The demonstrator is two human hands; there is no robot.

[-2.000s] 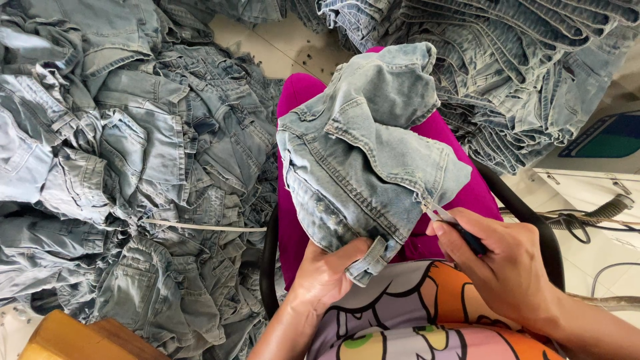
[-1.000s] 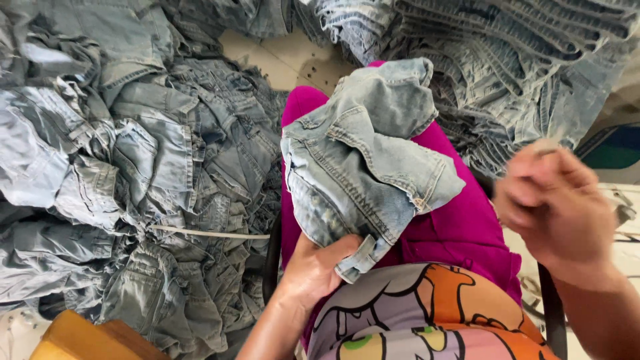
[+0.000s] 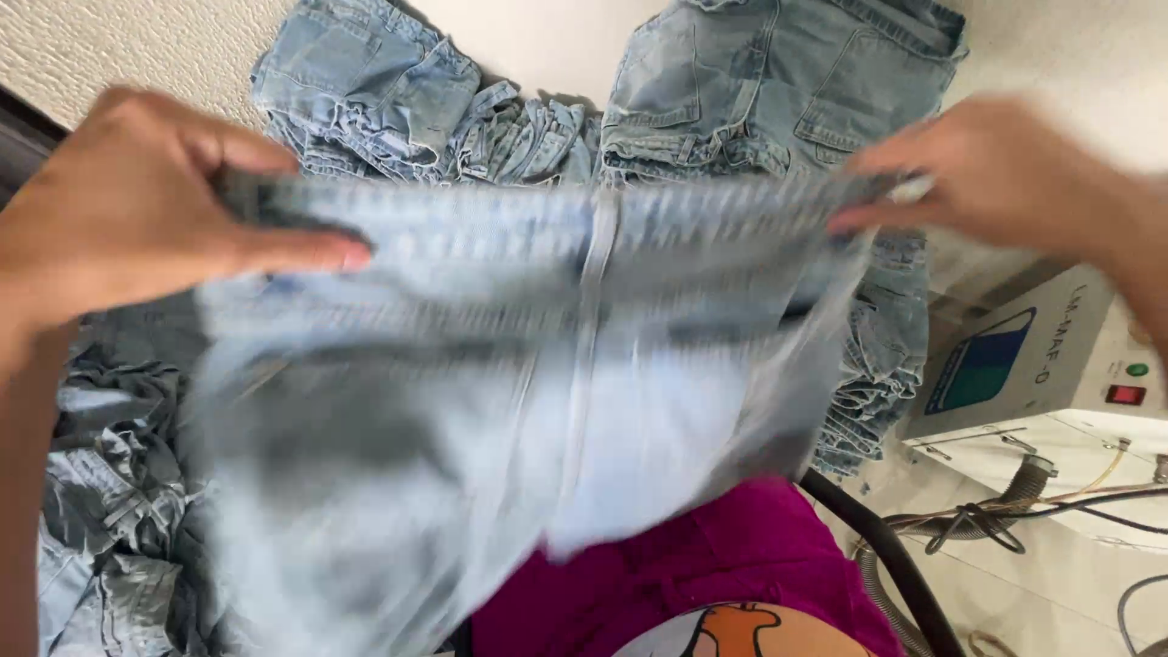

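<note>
A light-blue denim garment hangs stretched between my hands, blurred by motion. Its waistband runs almost level across the view, and a seam goes down from it near the middle. My left hand grips the waistband's left end, thumb lying along the near side. At the right end my right hand pinches the waistband between thumb and fingers; it is blurred too. The lower part of the garment hangs over the magenta trousers on my lap.
Stacked denim garments lie beyond my hands, with another stack at the upper left. A heap of crumpled denim fills the lower left. On the right are a white machine, a ribbed hose, cables and a black chair arm.
The denim garment, bunched on my lap before, is now raised and spread out. My right hand, empty a second ago, holds its waistband. The small tool seen earlier in that hand is out of sight. The view has tilted up.
</note>
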